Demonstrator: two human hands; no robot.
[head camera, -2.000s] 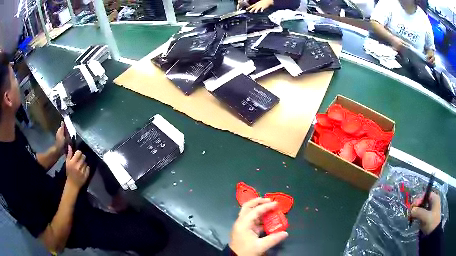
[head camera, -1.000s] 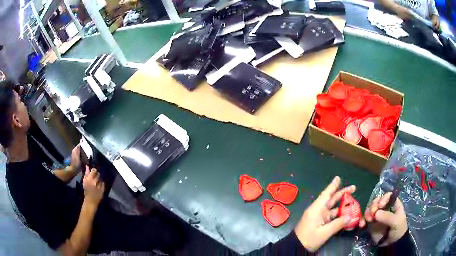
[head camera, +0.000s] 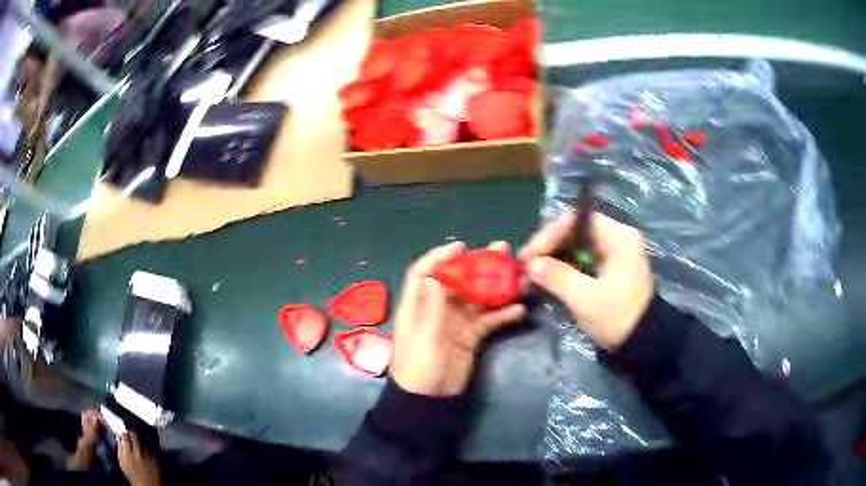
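Note:
My left hand (head camera: 442, 327) holds a red moulded part (head camera: 486, 277) between fingers and thumb, its flat face up. My right hand (head camera: 596, 275) is closed on a slim dark trimming tool (head camera: 583, 214) with a small green spot near the grip. The right fingertips are at the right edge of the part; blur hides whether they touch it. Three red parts (head camera: 360, 303) lie on the green bench left of my left hand.
An open carton (head camera: 446, 163) heaped with red parts stands beyond my hands. Clear plastic (head camera: 760, 218) with red scrap (head camera: 676, 144) lies at right. Black packs (head camera: 233, 142) lie on cardboard (head camera: 285, 185) at upper left; another stack (head camera: 147, 346) is lower left. A person's hands show at the lower left edge.
The view has swung right and down. Since the earliest frame, a third part lies on the bench, and my left hand has moved right to meet my right hand, holding another part.

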